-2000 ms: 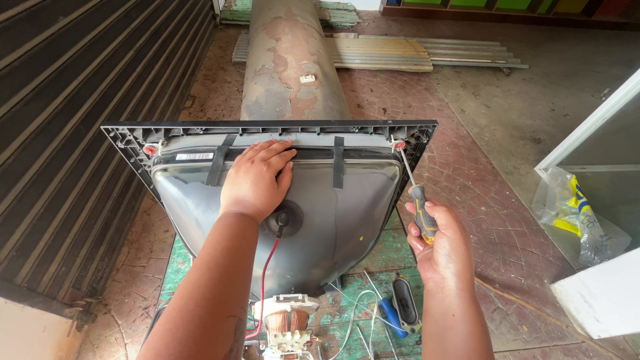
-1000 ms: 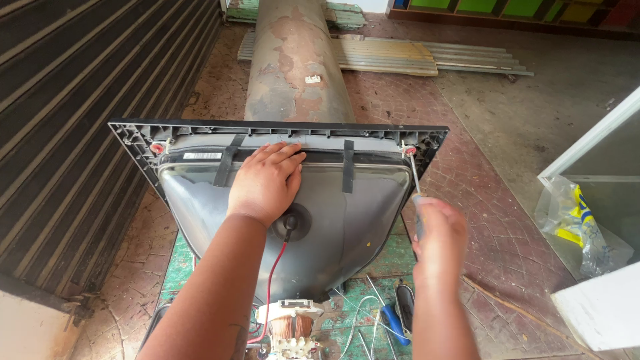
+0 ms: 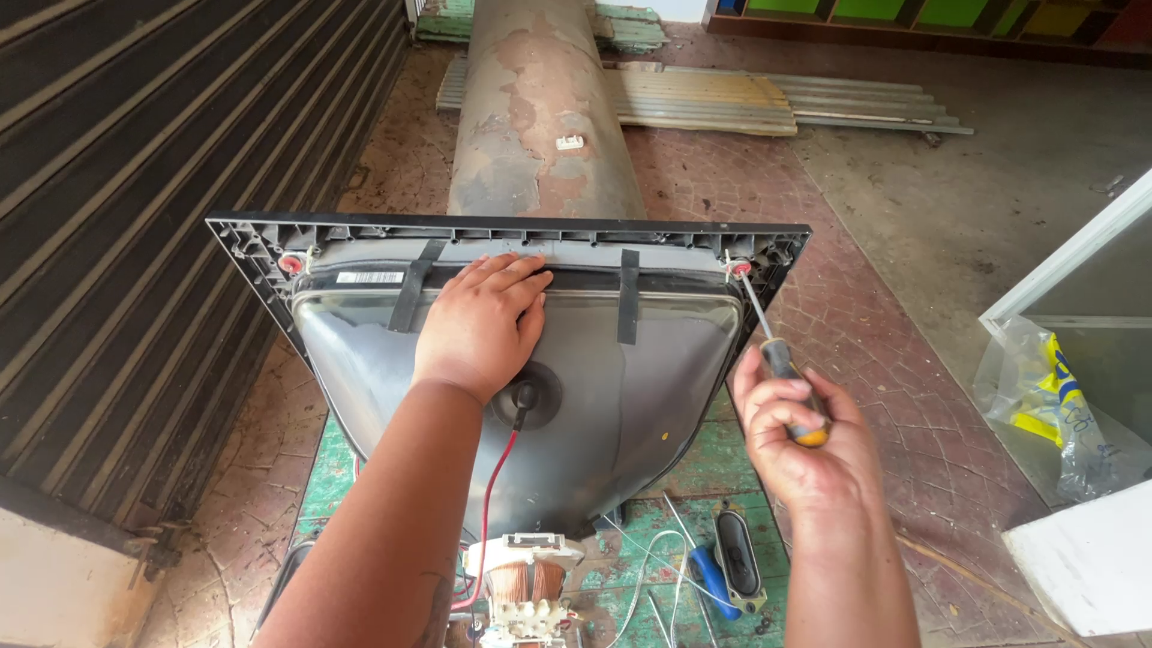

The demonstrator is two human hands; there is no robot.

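A cathode-ray tube (image 3: 576,396) stands with its back toward me, set in a black plastic TV front frame (image 3: 504,220). My left hand (image 3: 486,324) lies flat on the tube's upper edge, between two strips of black tape. My right hand (image 3: 805,423) holds a screwdriver (image 3: 785,369) with a black and yellow handle; its tip meets the red-washered screw (image 3: 740,268) at the frame's upper right corner. A similar red washer (image 3: 291,263) sits at the upper left corner. A red wire (image 3: 490,486) runs from the anode cap (image 3: 525,396) down toward the copper deflection coil (image 3: 526,580).
On the green painted wooden table (image 3: 711,468) lie a blue-handled screwdriver (image 3: 714,580), a small oval speaker (image 3: 740,553) and wires. A large peeling cylinder (image 3: 540,108) lies behind the frame. Corrugated sheets (image 3: 702,99) rest on the floor; a plastic bag (image 3: 1053,405) is at right.
The fingers of my right hand have shifted around the screwdriver handle, which shows again after being mostly hidden one second ago. My left hand has stayed on the tube.
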